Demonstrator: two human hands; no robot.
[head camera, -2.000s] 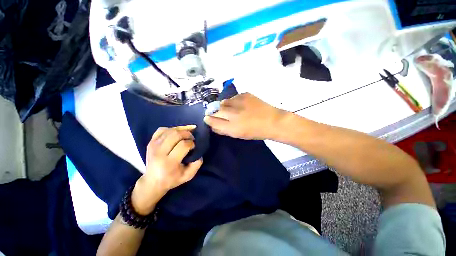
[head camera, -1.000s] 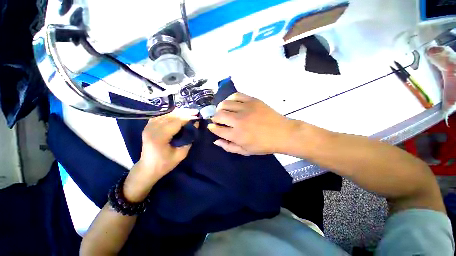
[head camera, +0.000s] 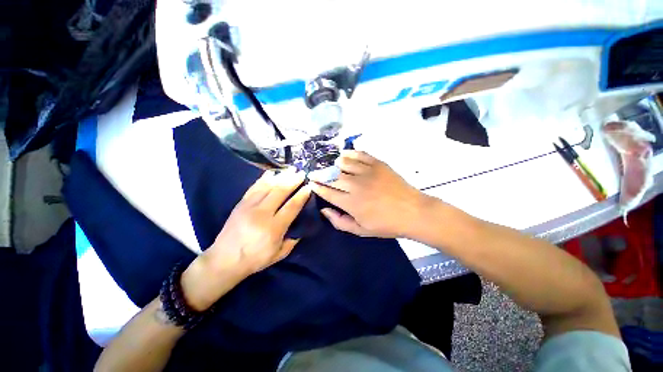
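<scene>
A large navy garment panel (head camera: 327,283) lies under the machine head and hangs over the table's front edge. My left hand (head camera: 258,221) lies on the panel left of the presser foot area, its fingertips close to the foot. My right hand (head camera: 374,192) presses and pinches the cloth just right of the foot, with its fingertips at the seam edge. The two hands' fingertips almost meet. The needle and presser foot (head camera: 311,156) are small and partly hidden by the fingers and chrome parts.
The white machine head (head camera: 465,43) with a blue stripe spans the top. Snips (head camera: 581,173) and a pinkish scrap (head camera: 631,163) lie right. A dark scrap (head camera: 465,125) lies under the arm. Another dark piece (head camera: 123,232) lies left. Black plastic (head camera: 80,87) is upper left.
My left hand has moved up to the foot and its fingers have flattened from a curled hold. My right hand stays by the foot. The view has shifted.
</scene>
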